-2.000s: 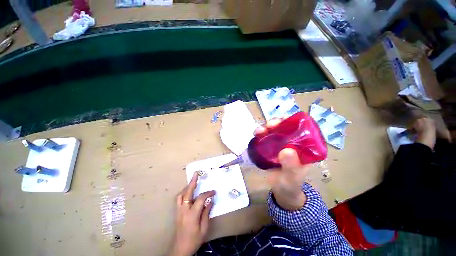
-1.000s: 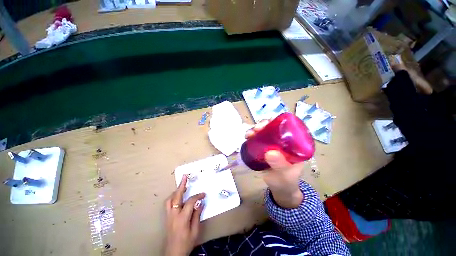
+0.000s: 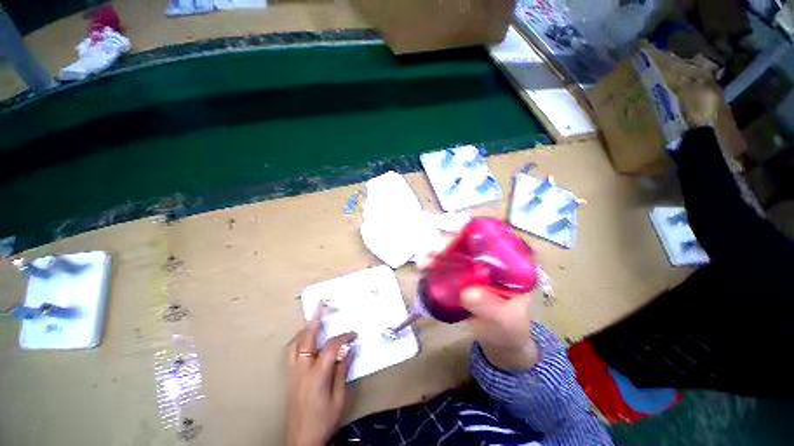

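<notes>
My right hand (image 3: 498, 315) is closed around a squeeze bottle of red-pink liquid (image 3: 494, 257), held tilted. Its thin dark nozzle points down-left, with the tip at a small shiny fastener (image 3: 390, 334) on the right part of a white square plate (image 3: 370, 292). The plate lies flat on the bench. My left hand (image 3: 320, 370) rests on the plate's left side with fingers apart, the fingertips by other small fasteners. Whether the left fingers grip the plate's edge is not clear. The bottle and right hand are slightly blurred.
A crumpled white rag (image 3: 392, 218) lies behind the plate. Plates with posts stand at the back (image 3: 461, 179), right of it (image 3: 544, 209) and far left (image 3: 65, 300). A green conveyor (image 3: 261, 113) runs beyond. At right, a neighbour's dark sleeve (image 3: 727, 196) reaches to a cardboard box (image 3: 631, 113).
The bottle has moved down, its nozzle going from the plate's upper fastener to the right one. My left hand stays on the plate. The neighbour's arm has moved into the box area.
</notes>
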